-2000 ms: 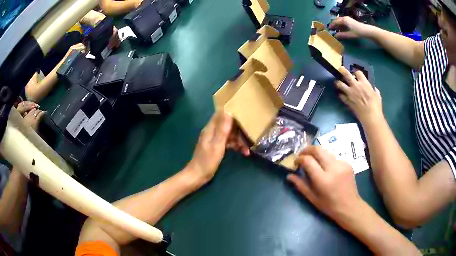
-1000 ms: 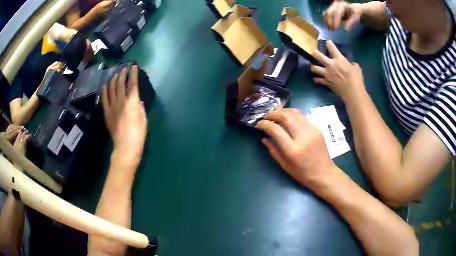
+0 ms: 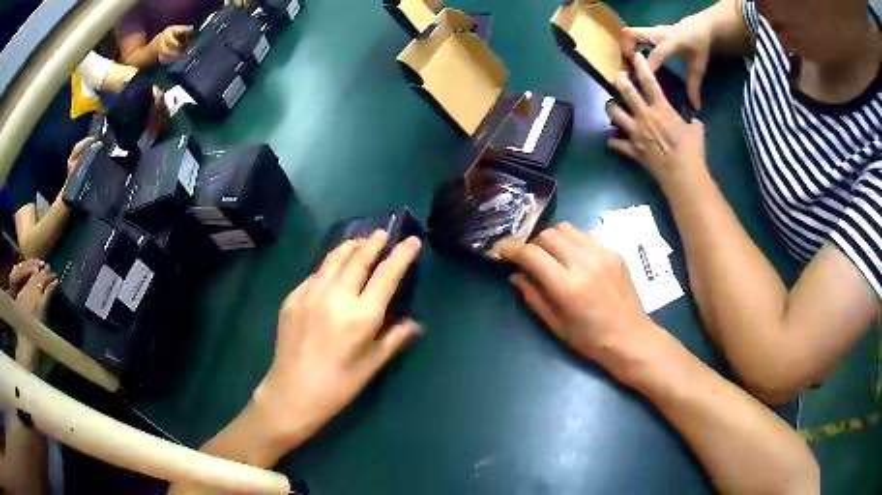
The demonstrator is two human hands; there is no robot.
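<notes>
An open black retail box [image 3: 453,215] stands in front of me with its lid raised at the back. A clear polybag with dark coils [image 3: 501,211] lies inside it. My right hand [image 3: 580,285] rests at the box's near right corner, fingertips at its edge. My left hand [image 3: 334,324] is around another black box [image 3: 404,227], on the table to the left of the open one; my hand covers much of it.
Black boxes with white labels [image 3: 242,193] are stacked at left, by cream piping [image 3: 126,425]. More open boxes [image 3: 455,72] stand behind. White leaflets [image 3: 640,256] lie at right. A person in a striped top [image 3: 812,145] handles a box at the right.
My left hand has moved from the left stack towards the middle, with a black box now under it. My right hand has stayed at the open box. The neighbour's hands have come together.
</notes>
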